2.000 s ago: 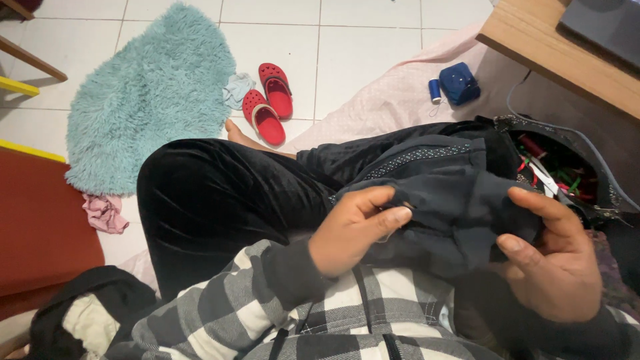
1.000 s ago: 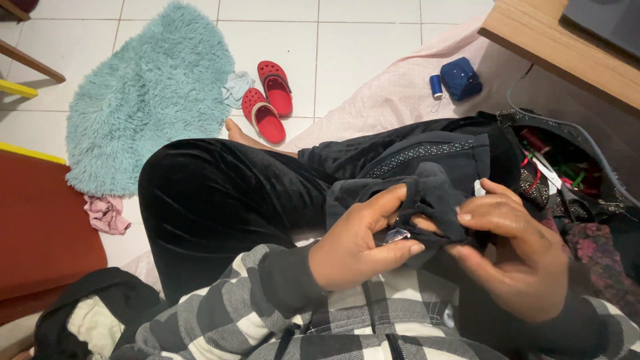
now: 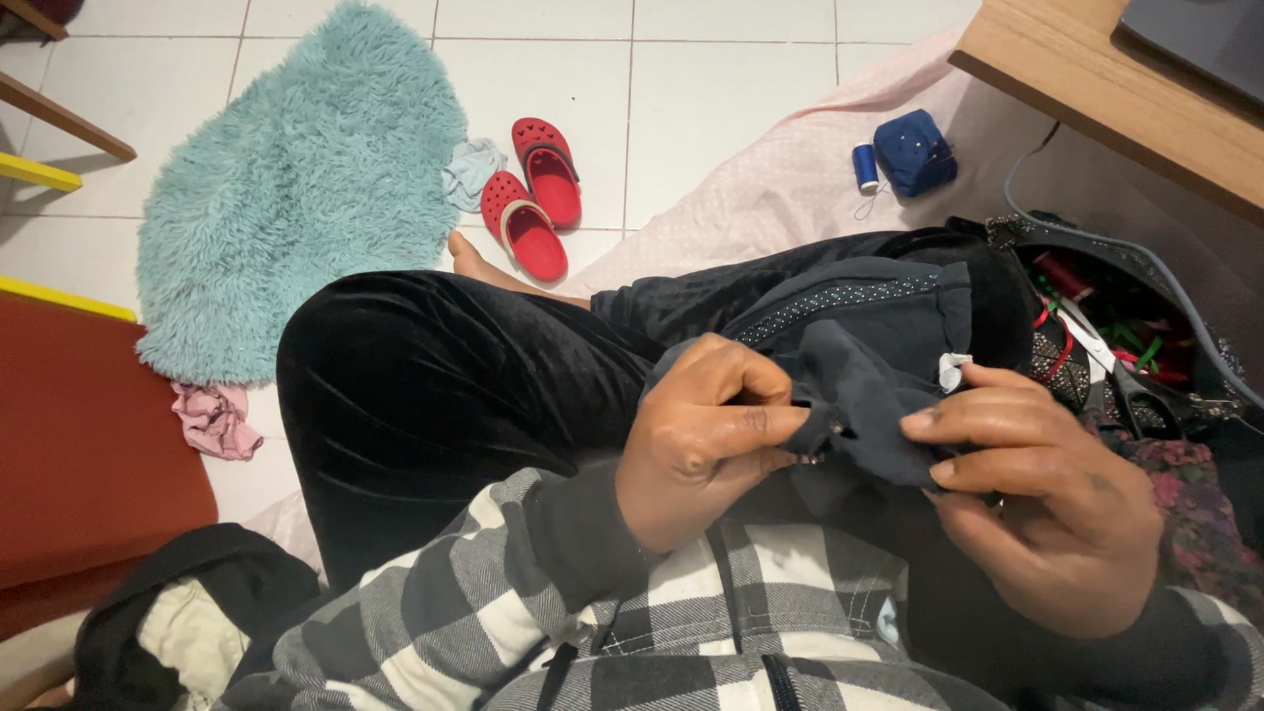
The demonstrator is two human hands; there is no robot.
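Note:
A black garment (image 3: 869, 390) with a studded trim band (image 3: 839, 304) lies over my lap. My left hand (image 3: 711, 444) pinches a bunched part of its cloth between thumb and fingers. A small shiny piece shows at those fingertips, too small to name. My right hand (image 3: 1047, 484) has its thumb and fingertips on the garment's right part. Close above the right fingers is a small white tag or scrap (image 3: 953, 371). Whether a needle is held cannot be seen.
An open bag (image 3: 1200, 341) at the right holds scissors (image 3: 1101, 346) and red thread. Beyond my leg lie a blue thread spool (image 3: 865, 168) and a blue pincushion (image 3: 914, 153). A wooden table (image 3: 1116, 94) juts in upper right. Red clogs (image 3: 538, 197) stand beside a teal rug (image 3: 306, 197).
The left hand has closed more tightly around the bunched cloth and turned its knuckles upward. The right hand's fingers have come down onto the garment from their raised pose one second ago.

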